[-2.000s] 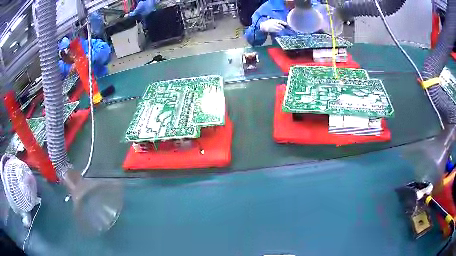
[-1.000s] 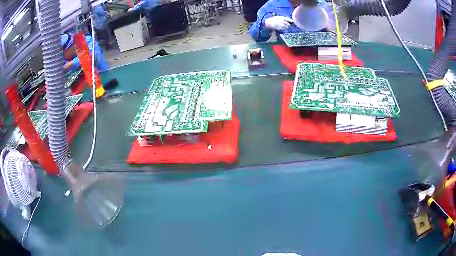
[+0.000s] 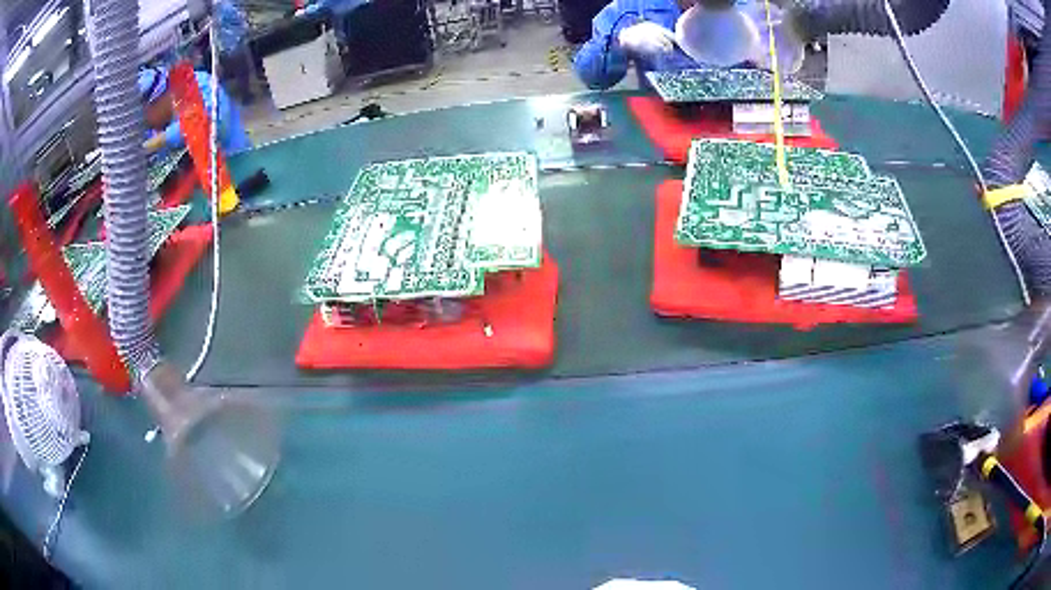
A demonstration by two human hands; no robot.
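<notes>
Two large green circuit boards lie in front of me, one at centre left (image 3: 403,236) and one at right (image 3: 795,207). Each is raised above a red pallet, the left pallet (image 3: 426,346) and the right pallet (image 3: 703,294). A silvery finned block (image 3: 839,282) shows under the right board. A soldering iron with yellow bands (image 3: 1012,490) rests in its stand at the right edge, above a brass-coloured square tray (image 3: 969,522). Neither of my hands can be made out. A white patch (image 3: 643,584) is cut off by the bottom edge; I cannot tell whether it is a glove.
Grey ribbed hoses end in clear hoods, one at lower left (image 3: 225,455). A white fan (image 3: 40,401) stands at the left edge. Thin white and yellow cords hang over the bench. Another board (image 3: 732,85) sits at the back before a person in blue (image 3: 607,46) with a white glove.
The boards appear slightly higher and further right in the picture, partly as the view has shifted. The white patch at the bottom edge shows a little more.
</notes>
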